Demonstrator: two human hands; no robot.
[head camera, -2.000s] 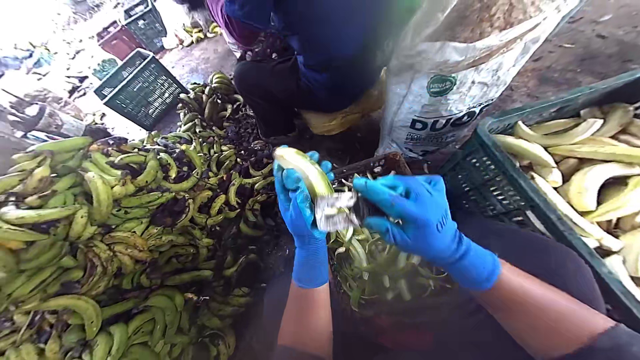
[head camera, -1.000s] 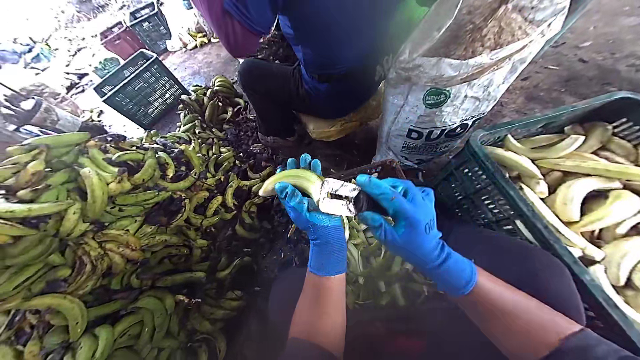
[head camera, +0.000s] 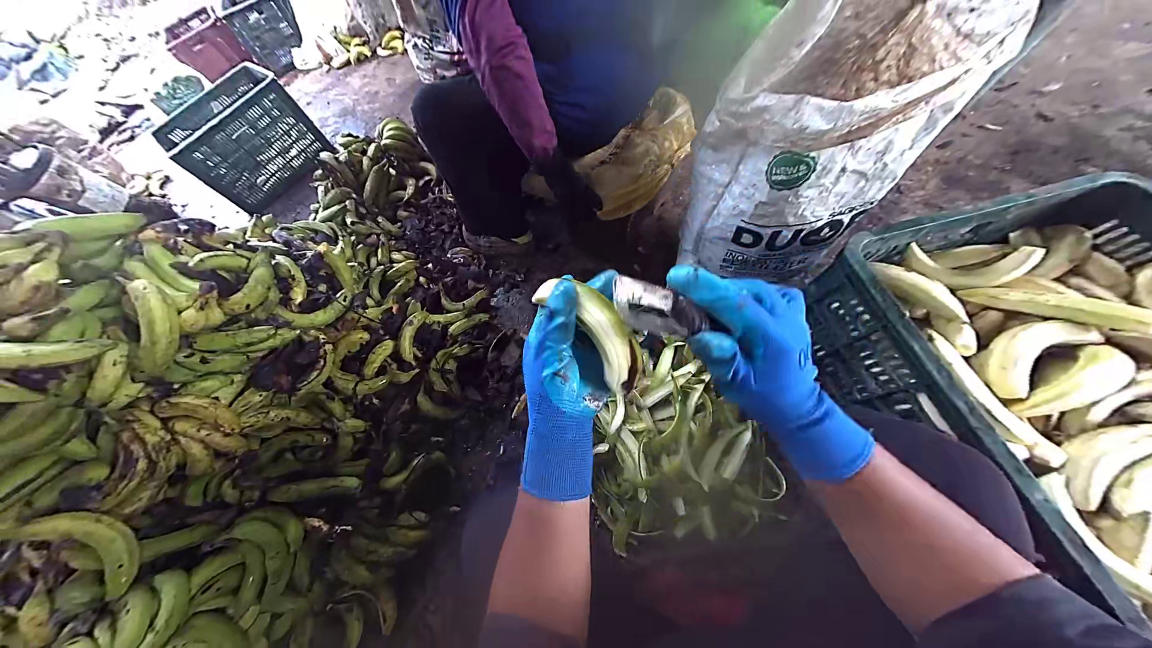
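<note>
My left hand (head camera: 560, 387), in a blue glove, grips a partly peeled green plantain (head camera: 605, 337) with pale flesh showing. My right hand (head camera: 756, 355), gloved alike, is closed around the dark handle of a peeler-like tool (head camera: 648, 306). The tool's flat metal head is at the plantain's upper right side; blur hides whether it touches. A strip of peel hangs from the plantain's lower end. Below both hands lies a heap of green peel strips (head camera: 688, 459).
Unpeeled plantains (head camera: 207, 360) are piled at left. A green crate (head camera: 999, 216) of peeled plantains stands at right, beside a white woven sack (head camera: 756, 189). A person (head camera: 513, 99) sits ahead near a yellowish sack (head camera: 643, 162). More crates (head camera: 247, 139) stand at back left.
The plantain has turned from lying sideways to a steeper tilt in my left hand. My right hand keeps hold of the tool. The other person's arm now reaches down.
</note>
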